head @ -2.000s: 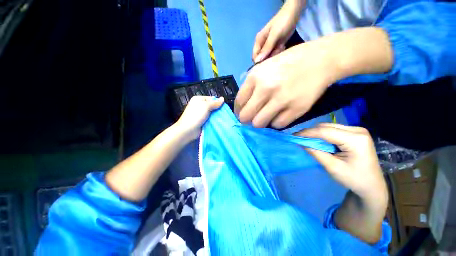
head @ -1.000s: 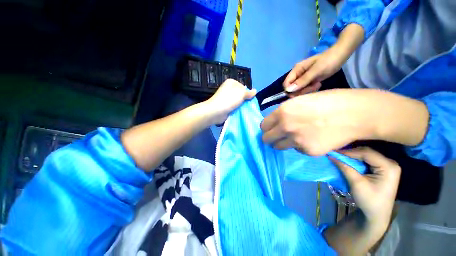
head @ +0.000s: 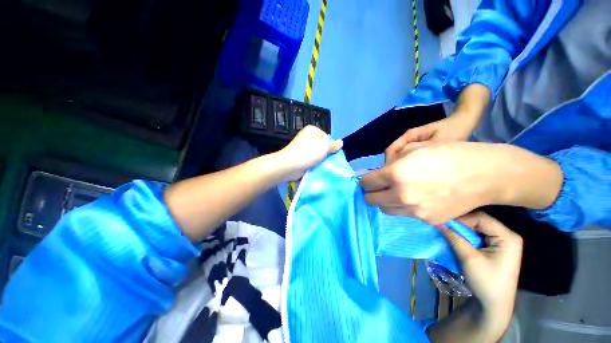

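Observation:
The bright blue smock (head: 328, 248) with its white zip edge is stretched over my lap. My left hand (head: 310, 153) pinches its upper edge near the zip. My right hand (head: 492, 258) holds a gathered fold of the same cloth at the right. Between my hands, another person's two hands (head: 429, 177) are at the cloth, the nearer one pinching it. A thin light sliver shows by their fingertips; the rest of the tool is hidden behind the hands.
A black foam tray (head: 289, 115) with several phones lies beyond my left hand. A blue plastic stool (head: 268, 47) stands behind it. A clear tray (head: 50, 204) is at the far left. Yellow-black tape (head: 315, 53) marks the blue floor. The person's sleeves reach in from the right.
The other person's far hand, earlier showing a thin blade-like tool, has moved down to the cloth beside the nearer hand. My hands keep their hold and shift slightly lower.

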